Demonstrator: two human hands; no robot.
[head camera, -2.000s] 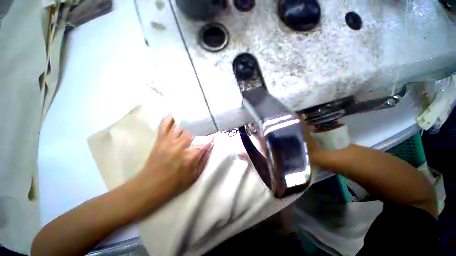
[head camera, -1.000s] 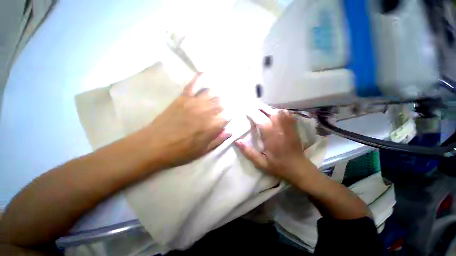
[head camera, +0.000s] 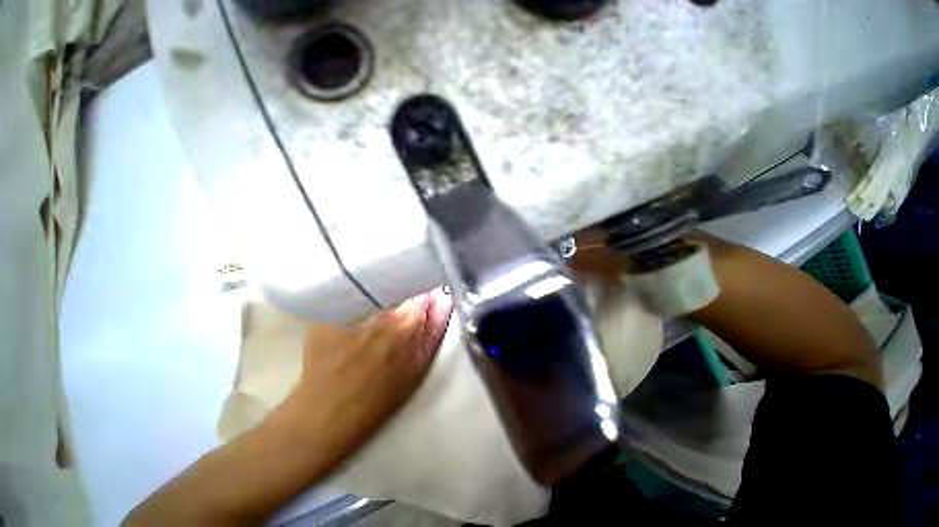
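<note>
A beige garment panel (head camera: 432, 443) lies on the white table under the sewing machine head (head camera: 618, 113) and hangs over the front edge. My left hand (head camera: 376, 360) lies on the panel, fingertips at the head's lower edge; whether it grips the cloth cannot be told. My right forearm (head camera: 793, 309) reaches in from the right behind a white bobbin-like roll; my right hand is mostly hidden behind the shiny curved metal cover (head camera: 535, 340) and the head. The needle and presser foot are hidden.
Waiting beige panels (head camera: 31, 237) lie at the far left. A green basket (head camera: 844, 270) with pale cloth draped over it stands below the table at right. A clear plastic bag with pale strips (head camera: 896, 165) lies at the table's right end.
The view has shifted so the machine head now fills the upper middle and covers my right hand, which showed on the cloth a second ago. The panel's left part now looks more bunched.
</note>
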